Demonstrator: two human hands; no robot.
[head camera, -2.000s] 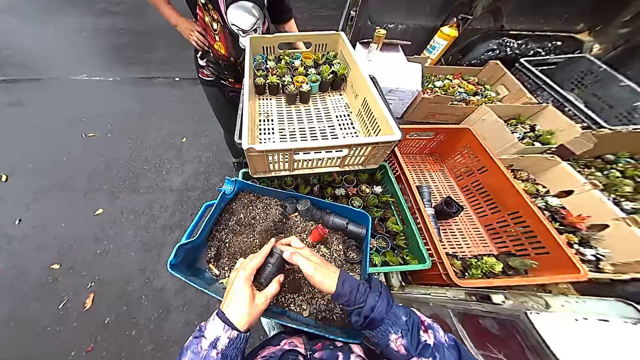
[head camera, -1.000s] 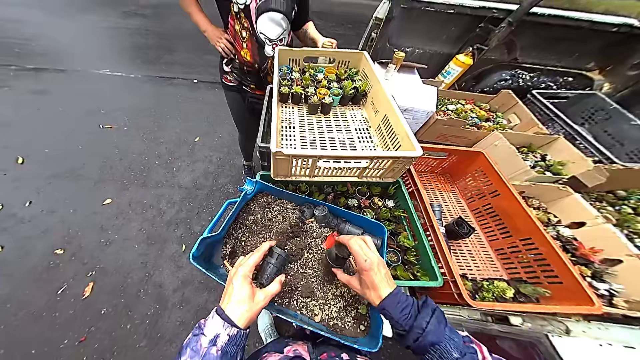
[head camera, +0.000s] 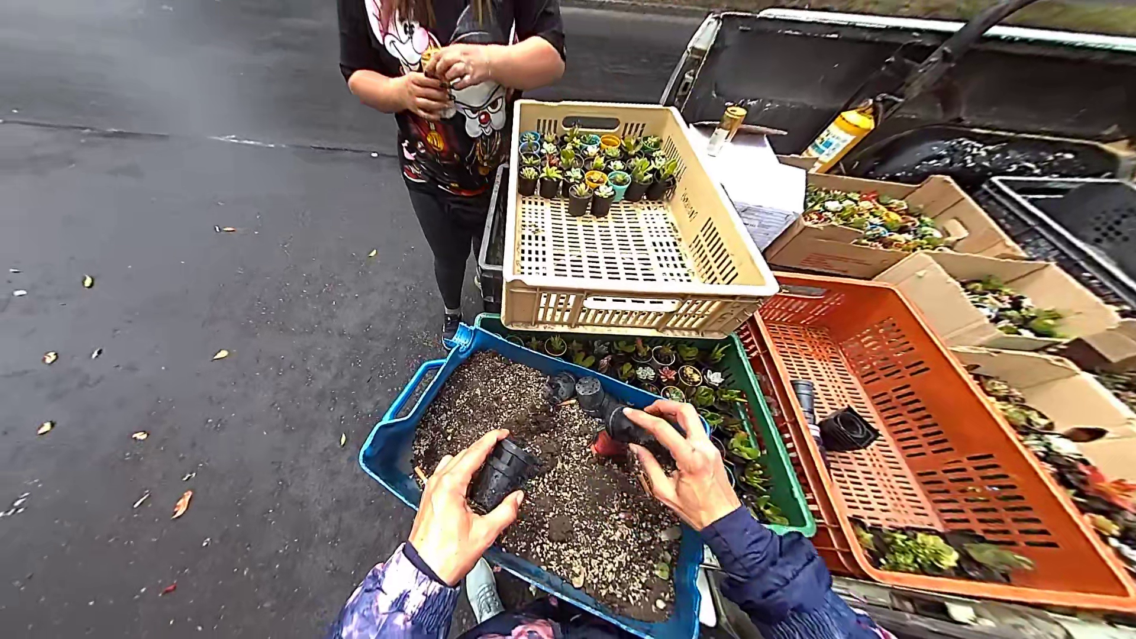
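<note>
A blue plastic crate (head camera: 532, 568) holds potting mix (head camera: 586, 532) with pale grit. Over its left part, my left hand (head camera: 457, 515) grips a small black plastic pot, or a short stack of them (head camera: 503, 473). At the crate's right side, the thumb and fingers of my right hand (head camera: 688, 461) are around another black pot (head camera: 628, 426), beside a red pot (head camera: 608, 446) on the mix. More black pots (head camera: 588, 393) lie on the mix toward the far edge. My right fingers partly hide the pot they touch.
A beige crate (head camera: 635, 306) with small potted succulents stands behind, above a green crate (head camera: 772, 470) of plants. To the right are an orange crate (head camera: 976, 577) with black pots and cuttings, and cardboard boxes (head camera: 941, 257) of succulents. A person (head camera: 453, 115) stands beyond.
My hands have moved apart; two seconds ago they were together at the black pot. My right hand has shifted to the black pots near the red one. The other person has brought both hands together.
</note>
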